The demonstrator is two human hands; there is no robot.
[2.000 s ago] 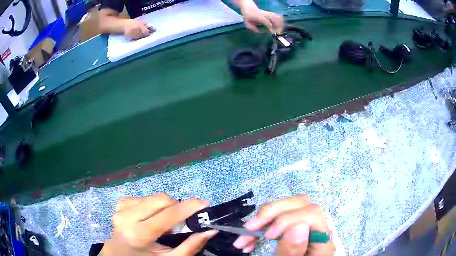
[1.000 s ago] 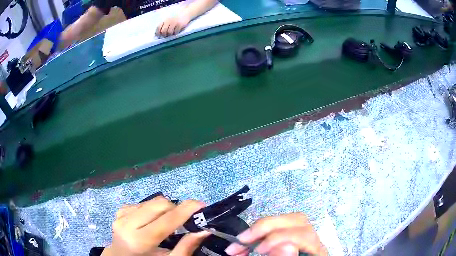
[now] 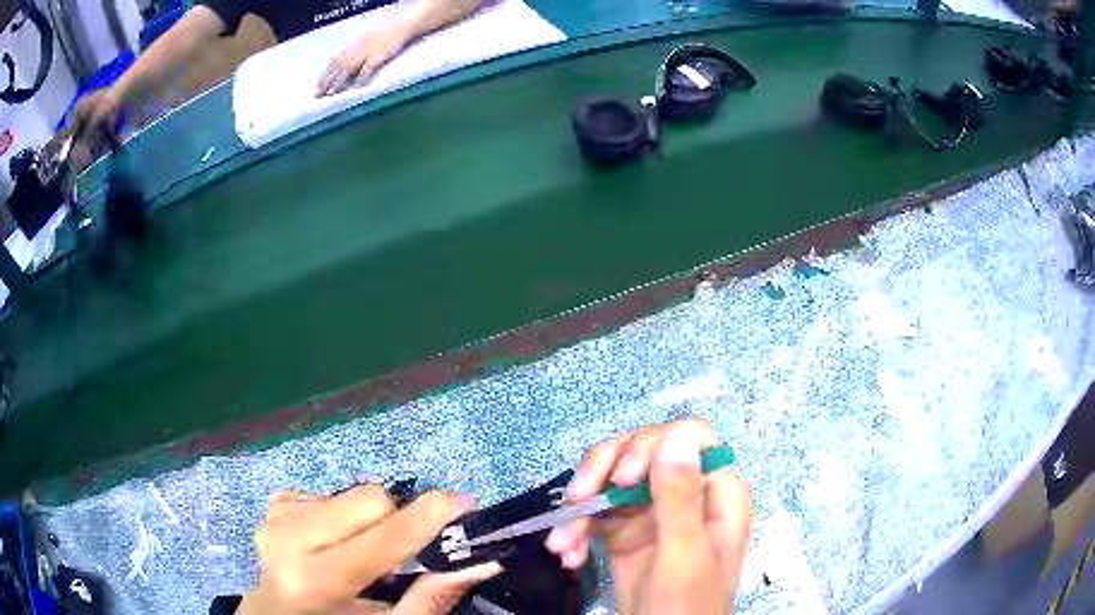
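Observation:
Black headphones [image 3: 534, 577] lie low in front of me, partly hidden by my hands. A small white mark or pale piece [image 3: 454, 542] shows on the black band. My left hand [image 3: 348, 547] grips the headphones beside this mark. My right hand [image 3: 658, 505] holds a slim tool [image 3: 540, 520] with a pale metal shaft and green grip. The tool's tip is at or close to the white mark; whether it touches cannot be told.
Headphones [image 3: 615, 130] and another unit [image 3: 855, 103] sit on the green belt [image 3: 396, 282]. Bubble wrap [image 3: 889, 360] covers the bench. A person's hand [image 3: 360, 60] rests on a white sheet opposite; the other hand is near a blurred black item at left.
The tool is more fully visible, its green grip now raised above my right fingers. My right hand has moved up. The person opposite now reaches to the dark item at the left.

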